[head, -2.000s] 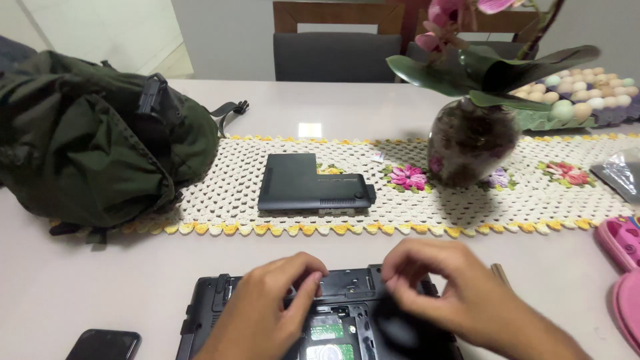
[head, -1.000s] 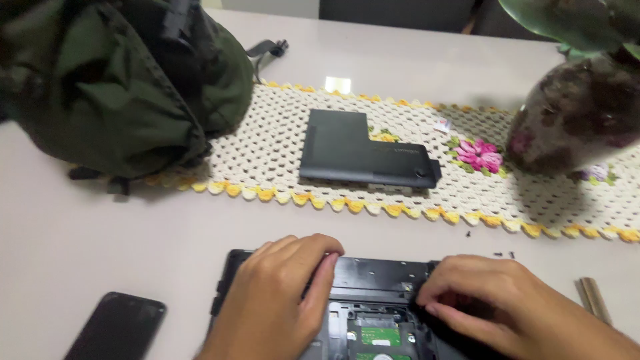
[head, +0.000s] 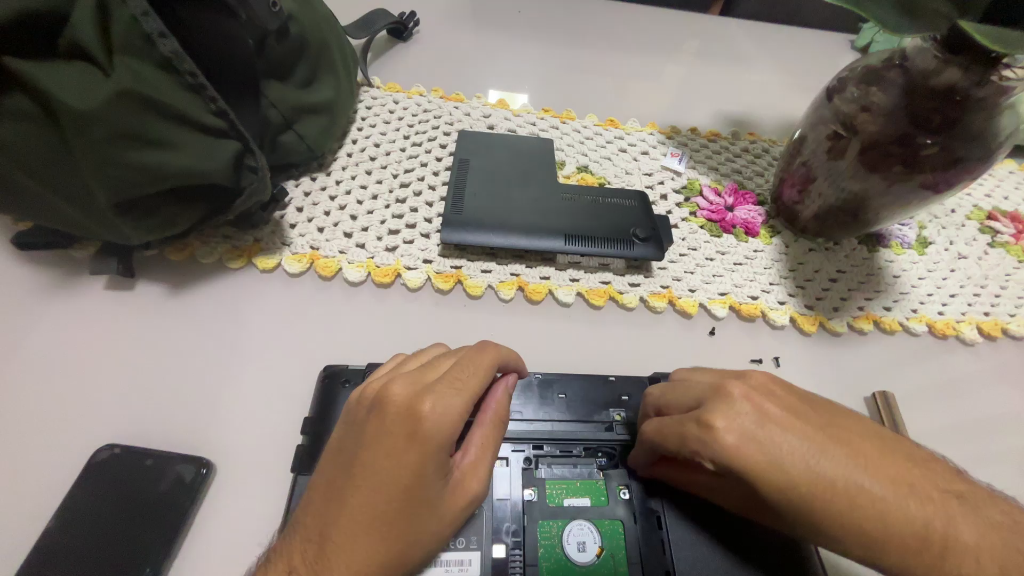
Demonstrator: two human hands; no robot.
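An upturned black laptop (head: 580, 404) lies at the bottom centre, its underside uncovered around a hard drive (head: 580, 536) with a green circuit board. Across the laptop's left part rests my left hand (head: 424, 424), thumb and forefinger near the battery bay's edge. My right hand (head: 712, 424) is at the bay's right end with curled fingers; whether anything is between them is hidden. Beyond the laptop, an L-shaped black plastic cover (head: 520, 192) lies on a crocheted runner. Several small screws (head: 756, 362) lie on the table behind my right hand.
A dark green backpack (head: 160, 120) stands at the left, above a black smartphone (head: 120, 512). The crocheted table runner (head: 384, 176) crosses the table. On its right part stands a glass vase (head: 888, 136) with leaves. A brownish metallic object (head: 888, 412) lies beyond my right forearm.
The view has shifted, bringing the laptop and cover closer. Both hands remain at the laptop's far edge; the fingers of my right hand have curled in against its battery bay.
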